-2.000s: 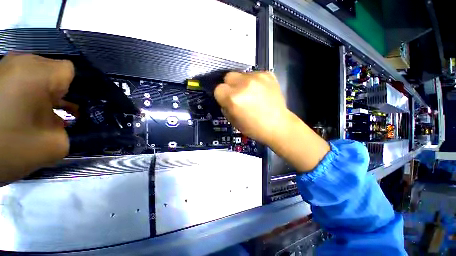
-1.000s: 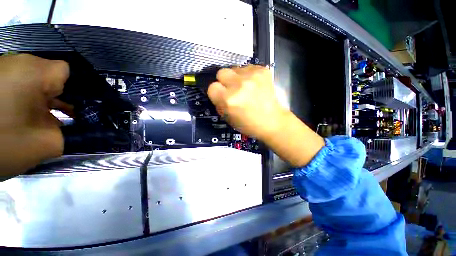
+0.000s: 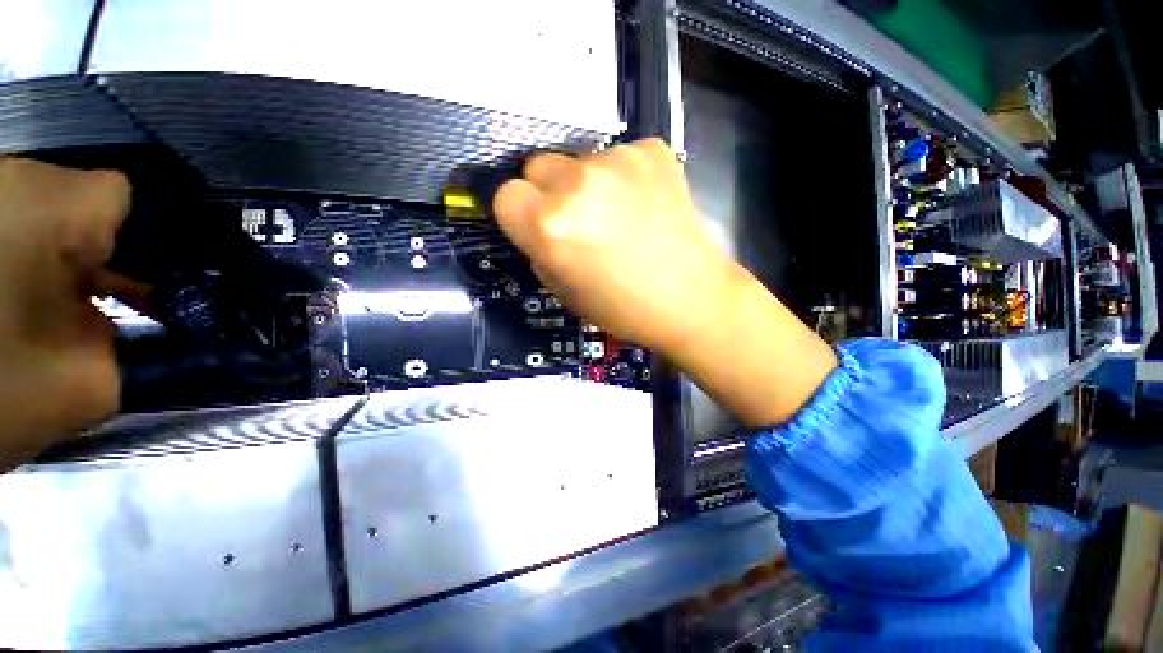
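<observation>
The black circuit board [image 3: 415,334] with white printing lies between two rows of silver heatsinks; one is the lower heatsink [image 3: 497,491]. My left hand [image 3: 58,300] is cut off by the left edge. Its thumb and fingers reach over the board's left part, where black shapes hide the fingertips; I cannot tell if it holds a part. My right hand [image 3: 599,236] is over the upper heatsink's finned lower edge, fingers curled towards the board. Its fingertips merge with a dark shape beside a small yellow block [image 3: 460,203]; I cannot tell if it grips anything.
A metal rail [image 3: 668,255] borders the board on the right. Beyond it is a dark shiny plate [image 3: 778,217], then another populated board with heatsinks [image 3: 1001,217]. The conveyor's front rail [image 3: 561,574] runs below. A cardboard box [image 3: 1023,112] stands at the upper right.
The near board, its heatsinks and both hands have shifted slightly left in the picture. Both hands keep nearly the same places over the board.
</observation>
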